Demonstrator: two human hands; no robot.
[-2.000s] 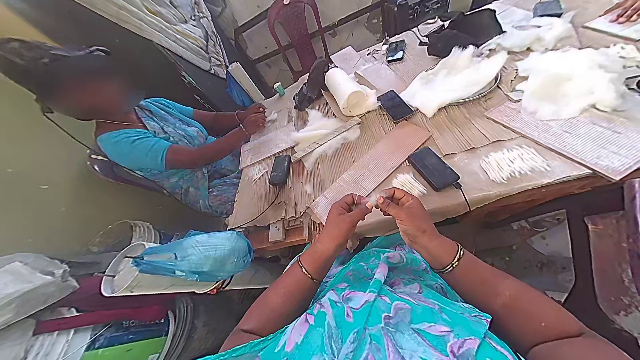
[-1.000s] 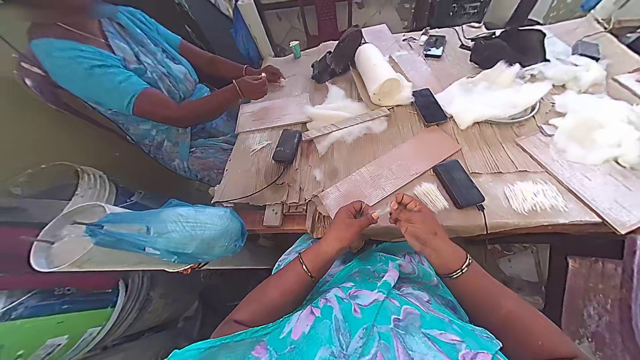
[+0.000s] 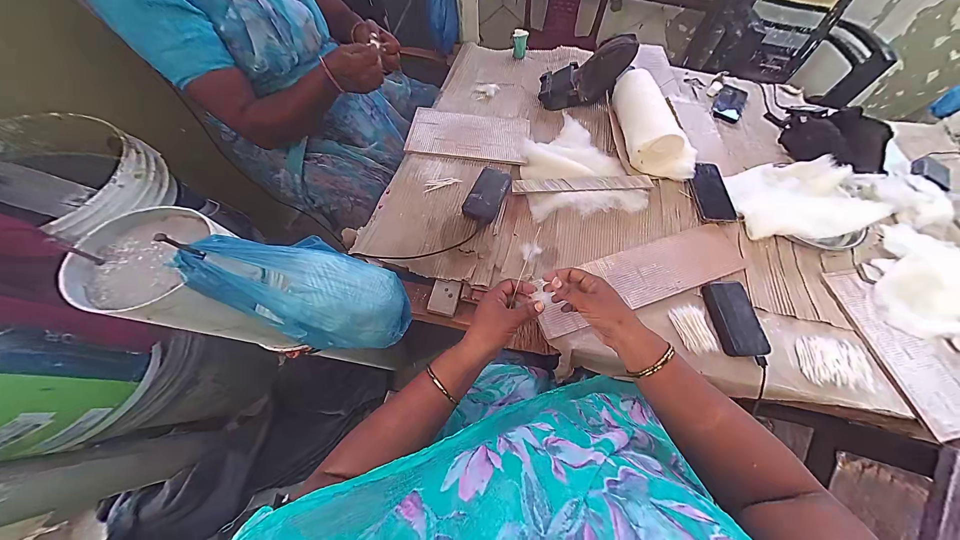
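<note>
My left hand [image 3: 504, 311] and my right hand [image 3: 589, 300] are close together at the table's near edge. A small tuft of white cotton [image 3: 543, 293] is pinched between them, and a thin stick [image 3: 520, 262] rises from my left fingers with a white wisp near its top. Right of my hands lies a corrugated cardboard strip [image 3: 667, 262]. Beyond it are a pile of white cotton wicks [image 3: 693, 328], a black power bank [image 3: 735, 319] with a cable and a second pile of wicks [image 3: 834, 363]. Cotton sheeting [image 3: 574, 157] lies farther back under a narrow strip [image 3: 581, 184].
A co-worker's hands [image 3: 367, 60] hold something white at the table's left side. A cotton roll [image 3: 651, 124], a phone [image 3: 713, 193], a black device [image 3: 487, 195] and heaped cotton [image 3: 806, 199] lie on the table. At left stand buckets [image 3: 142, 259] with a blue plastic bag [image 3: 315, 292].
My hands have come closer together than one second ago, and a thin stick with a white wisp now shows above my left fingers. The view has shifted.
</note>
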